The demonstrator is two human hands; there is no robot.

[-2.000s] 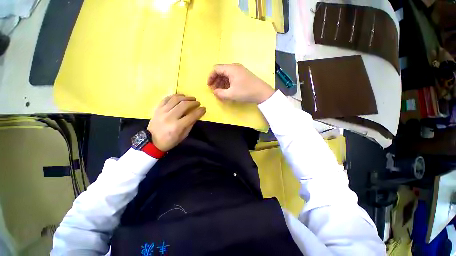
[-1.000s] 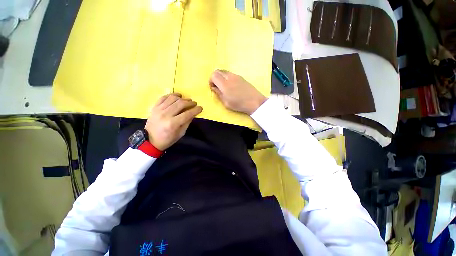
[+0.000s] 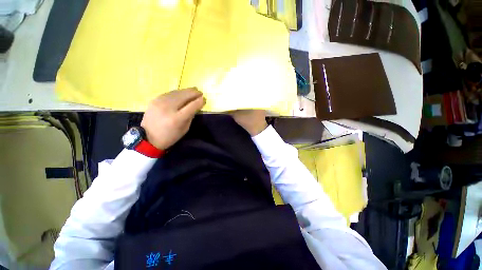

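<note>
A large floppy yellow bag panel [image 3: 127, 58] lies across the table in front of me, with a seam line running down its middle. My left hand [image 3: 172, 117] grips the panel's near edge beside the seam line, fingers on top. My right hand [image 3: 250, 120] is at the near edge to the right; its fingers are hidden under the panel, so its grip cannot be seen. The panel's right part is raised and brightly lit.
A brown pocket piece [image 3: 354, 87] and a brown strip with pale lines [image 3: 375, 23] lie at right. Teal thread snips [image 3: 301, 82] are partly covered beside the panel. Panel stacks sit below the table at left [image 3: 37, 190] and right [image 3: 338, 176]. A dark mat [image 3: 55, 39] lies at left.
My right hand has moved from the panel's top down to its near edge and underneath. The panel's right part has lifted and partly covers the snips. My left hand has shifted slightly left.
</note>
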